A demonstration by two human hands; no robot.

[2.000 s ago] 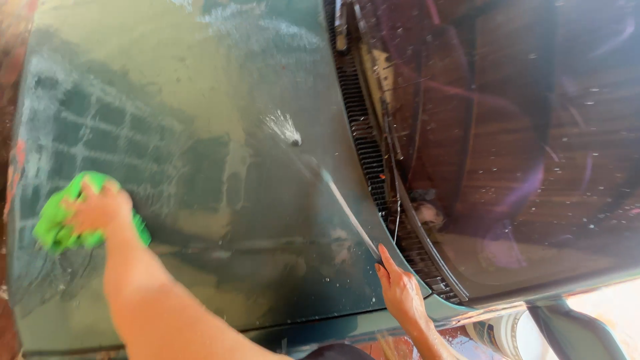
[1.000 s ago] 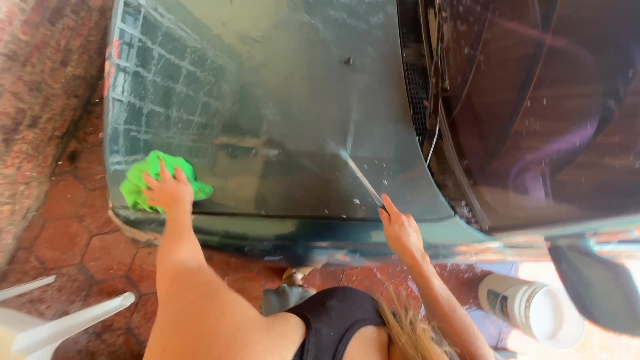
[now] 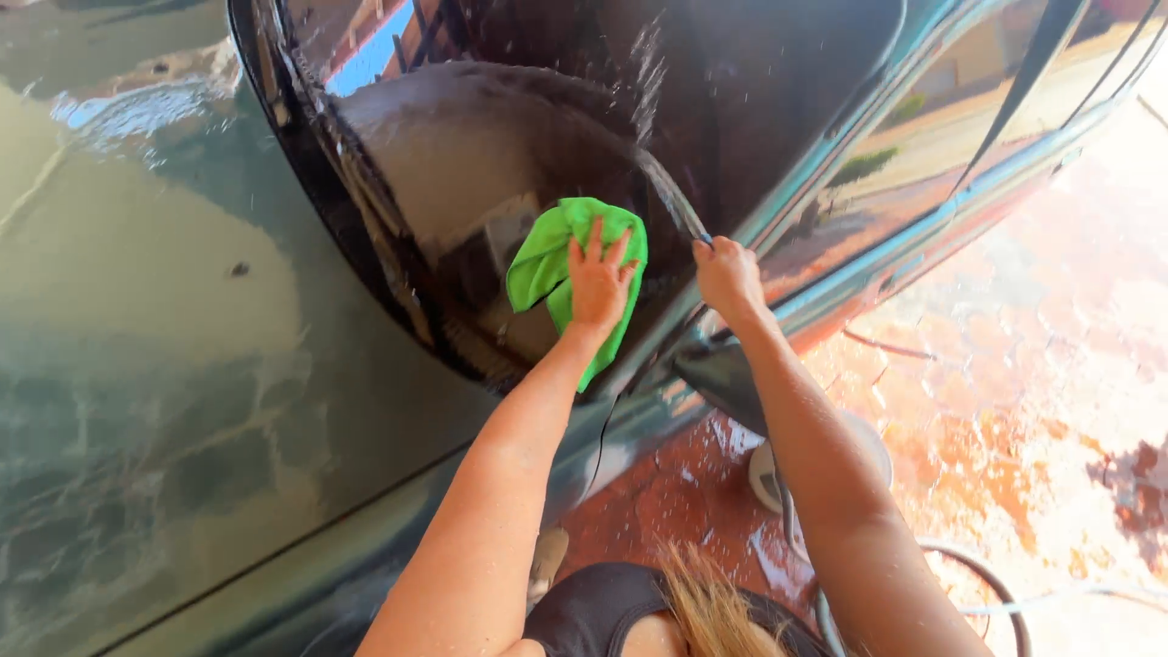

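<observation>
My left hand [image 3: 599, 281] lies spread on a bright green cloth [image 3: 547, 260], pressing it against the lower part of the car's wet windshield [image 3: 438, 137]. To its right, my right hand [image 3: 730, 274] grips the end of a hose, whose tip shows just past my fingers. A stream of water [image 3: 671, 192] leaves it and splashes up the glass. The green car hood [image 3: 155, 319] fills the left side, wet and reflective. Between hood and glass runs the dark cowl with a wiper [image 3: 365, 210].
A side mirror [image 3: 730, 383] juts out beneath my right forearm. Below it a white bucket [image 3: 766, 479] stands on wet reddish paving [image 3: 967, 429]. A grey hose [image 3: 990, 579] curls over the ground at lower right. The car's side windows [image 3: 867, 173] extend toward the upper right.
The green cloth and my left hand have moved from the hood onto the windshield. My right hand, with the water stream, has also shifted to the glass. The view has moved toward the windshield.
</observation>
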